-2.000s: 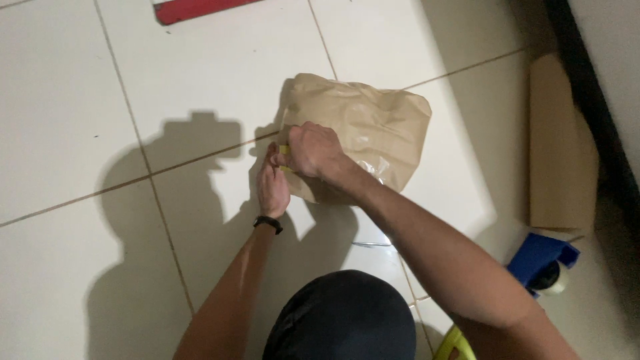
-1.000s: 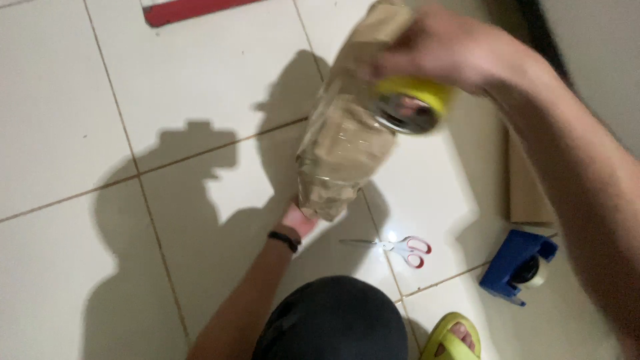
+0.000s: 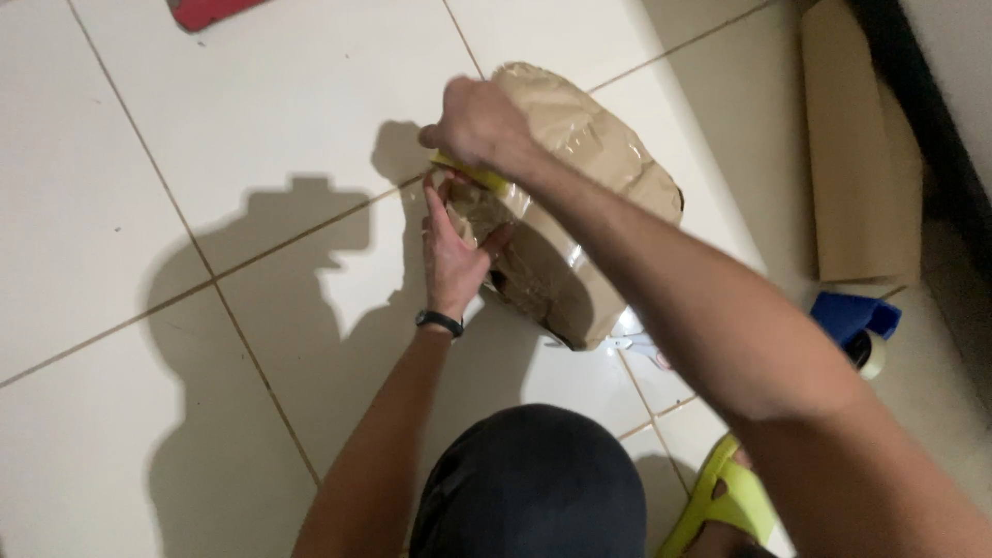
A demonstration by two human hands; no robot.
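Observation:
A bundle wrapped in brown paper (image 3: 620, 170), with shiny strips of clear tape over it, lies tilted on the tiled floor. At its left end my right hand (image 3: 484, 120) grips a yellow roll of tape (image 3: 484, 177), mostly covered by the fingers. My left hand (image 3: 456, 252), with a dark band at the wrist, presses on the bundle's lower left side, thumb and fingers spread against the paper just below the roll. Scissors (image 3: 632, 342) lie on the floor, partly hidden by the bundle and my right forearm.
A blue tape dispenser (image 3: 852, 314) with a pale roll lies at the right, below a folded piece of brown paper or cardboard (image 3: 860, 155). The corner of a red object (image 3: 209, 12) shows at the top left. My foot in a yellow-green sandal (image 3: 728, 496) is at the bottom right.
My right hand has come down with the yellow tape roll from the raised position of a second ago to the bundle's left end. The bundle has turned and now partly covers the scissors.

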